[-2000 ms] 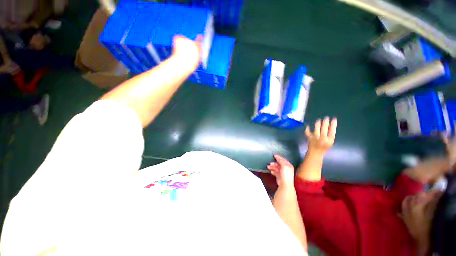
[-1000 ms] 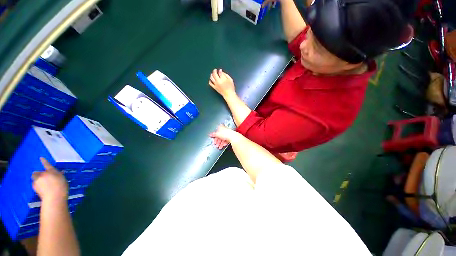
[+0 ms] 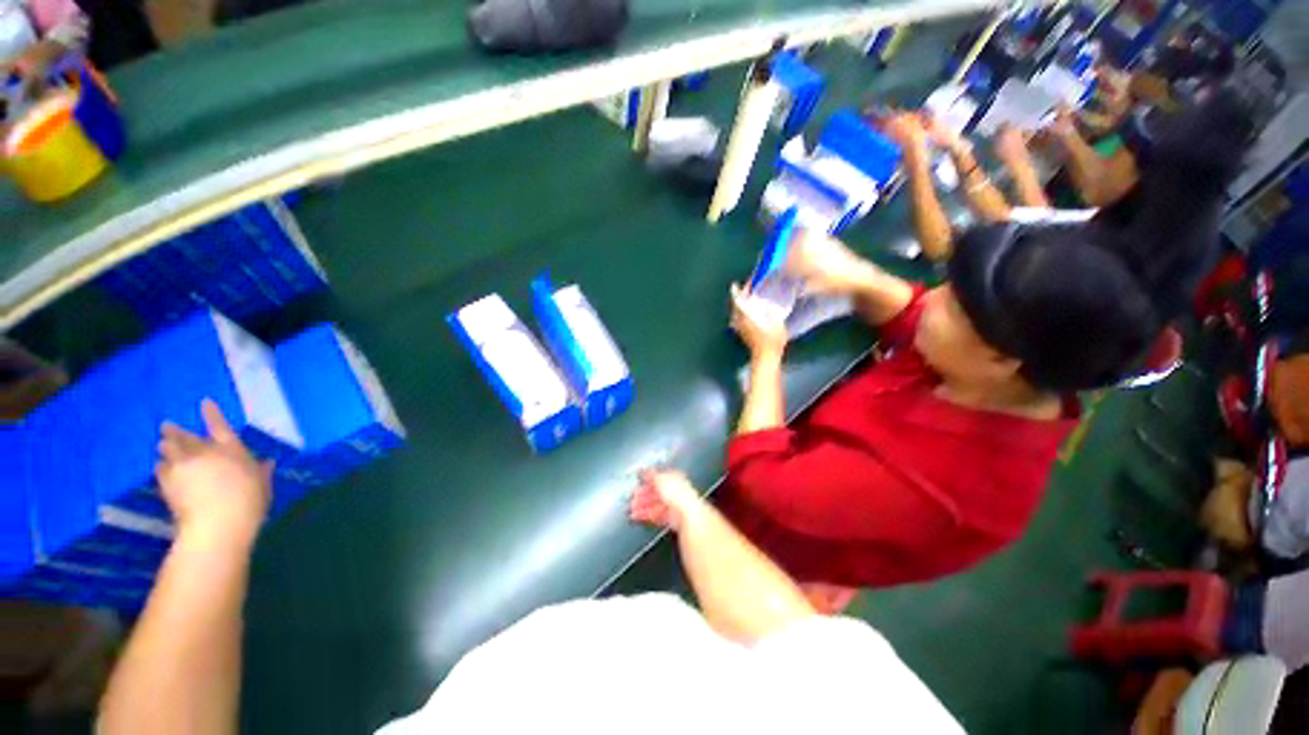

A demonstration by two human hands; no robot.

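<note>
My left hand (image 3: pixel 216 474) rests with spread fingers against the stack of blue closed cartons (image 3: pixel 129 395) at the left. Two open cartons stand side by side on the dark green bench mat; the left open carton (image 3: pixel 520 376) and the right open carton (image 3: pixel 592 352) show white inside, with blue flaps raised. My right hand (image 3: pixel 659 497) is at the bench's front edge, below the two open cartons, holding nothing, its fingers loosely apart.
A person in red (image 3: pixel 890 481) with a dark cap, at the right, handles a blue and white box (image 3: pixel 775 266). More cartons (image 3: pixel 847 165) and people are beyond. A pale shelf rail (image 3: pixel 431 137) crosses above the bench. A red stool (image 3: pixel 1148 615) is at lower right.
The view has swung up, showing the shelf and more people. The person in red now has both hands at a box. My left hand remains at the stack; the two open cartons stay on the mat.
</note>
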